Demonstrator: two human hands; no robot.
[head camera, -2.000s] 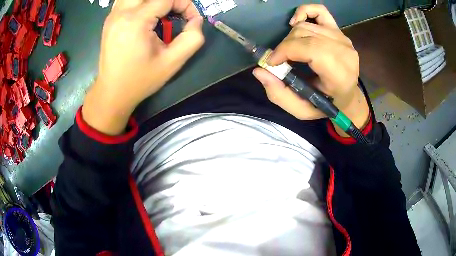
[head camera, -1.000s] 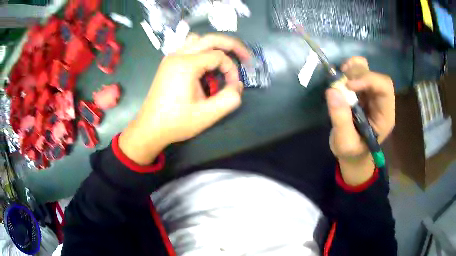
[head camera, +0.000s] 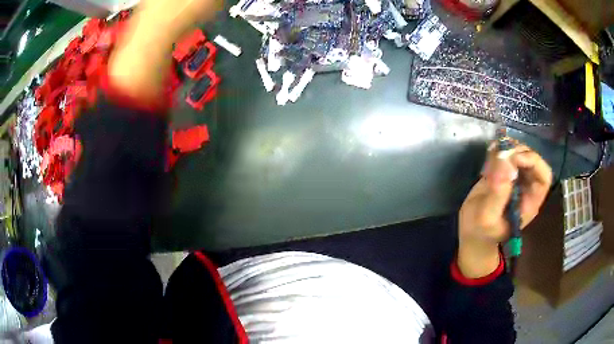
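My right hand [head camera: 495, 205] holds the soldering iron [head camera: 514, 218] at the right, its green band below the hand and its tip blurred near the black pad [head camera: 471, 80]. My left hand [head camera: 165, 30] is at the top left, blurred and cut off by the top edge, over the heap of red housings [head camera: 60, 107]; its fingers are out of the picture. A few red housings [head camera: 200, 91] lie just right of the left arm. The pale heap of circuit boards [head camera: 323, 33] lies at the top middle, with narrow white strips [head camera: 301, 85] at its front.
A red-rimmed round reel [head camera: 471, 7] is behind the pad. A black box with a yellow edge [head camera: 582, 94] stands far right. A brown cardboard box [head camera: 545, 259] with pale gridded sheets [head camera: 579, 208] is below the bench edge. A blue basket [head camera: 23, 281] is at the lower left.
My left hand has moved from the middle of the mat up and left over the red heap. My right hand has moved a little right and down with the iron. The view has shifted forward over the bench.
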